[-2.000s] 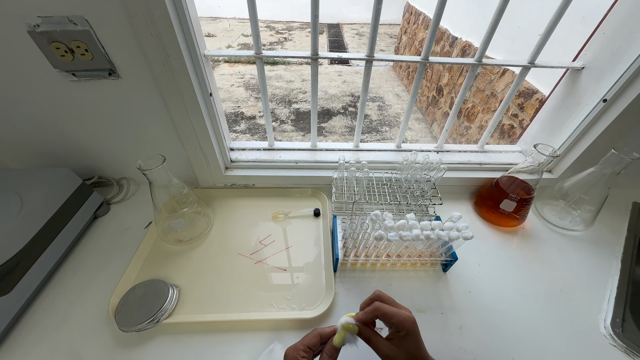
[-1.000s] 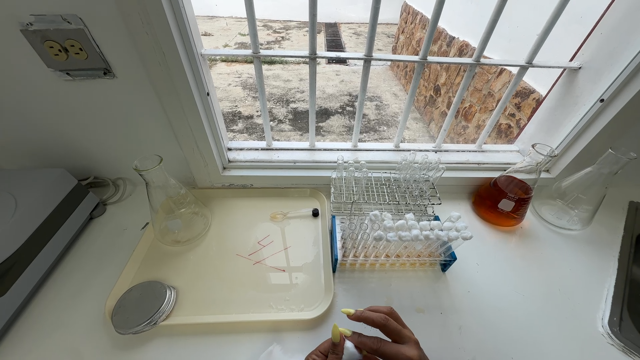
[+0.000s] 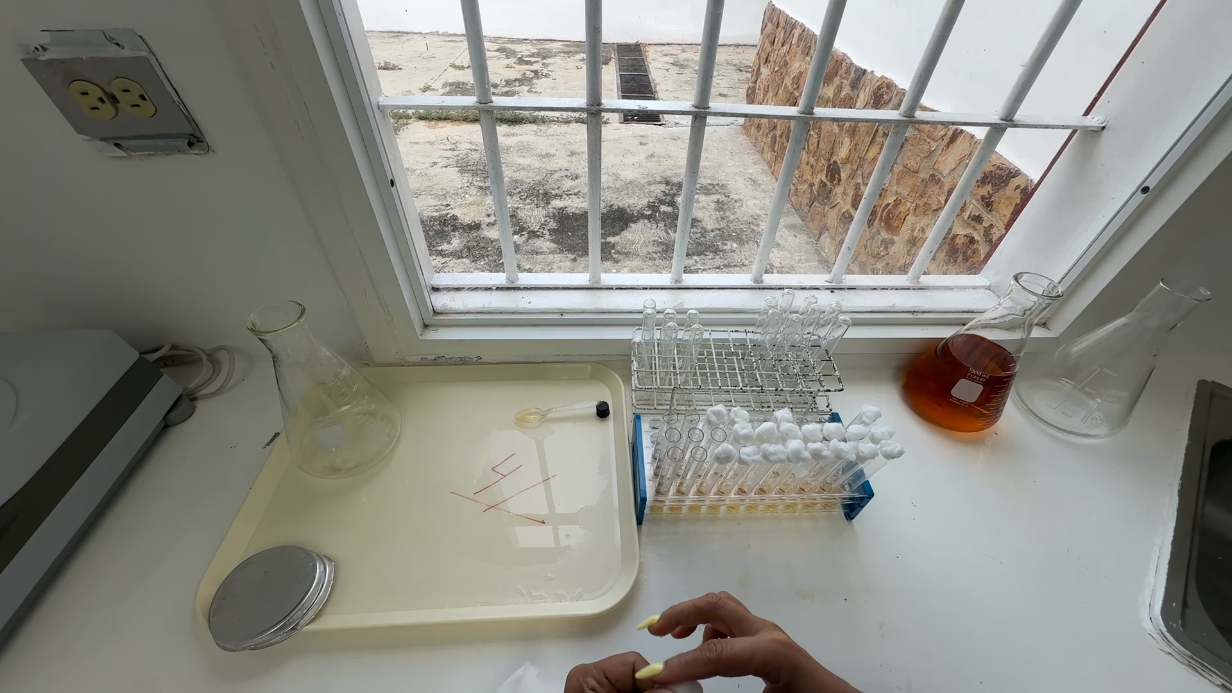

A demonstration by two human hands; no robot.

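Note:
Near the bottom edge, my left hand (image 3: 608, 674) is curled, with a small piece of white cotton (image 3: 685, 687) partly visible beside it. Over it reaches my right hand (image 3: 736, 650), index finger raised and another fingertip at the left hand; which hand holds the cotton is unclear. More white material (image 3: 523, 678) lies left of the hands. Beyond them stands a blue-ended test tube rack (image 3: 639, 472) of glass tubes with amber liquid at the bottom; many bear cotton plugs (image 3: 773, 451), while several at the left are unplugged.
A wire rack (image 3: 736, 371) with glass tubes stands behind. A cream tray (image 3: 433, 616) holds an Erlenmeyer flask (image 3: 337, 433), metal discs (image 3: 269, 597), a spoon (image 3: 539, 415) and a black cap (image 3: 603, 409). At right are a flask of amber liquid (image 3: 962, 380), another flask (image 3: 1092, 380) and a sink edge (image 3: 1169, 539).
Two seconds ago both hands held white cotton between the fingers, higher in view. They have since moved lower, and the cotton is now mostly hidden.

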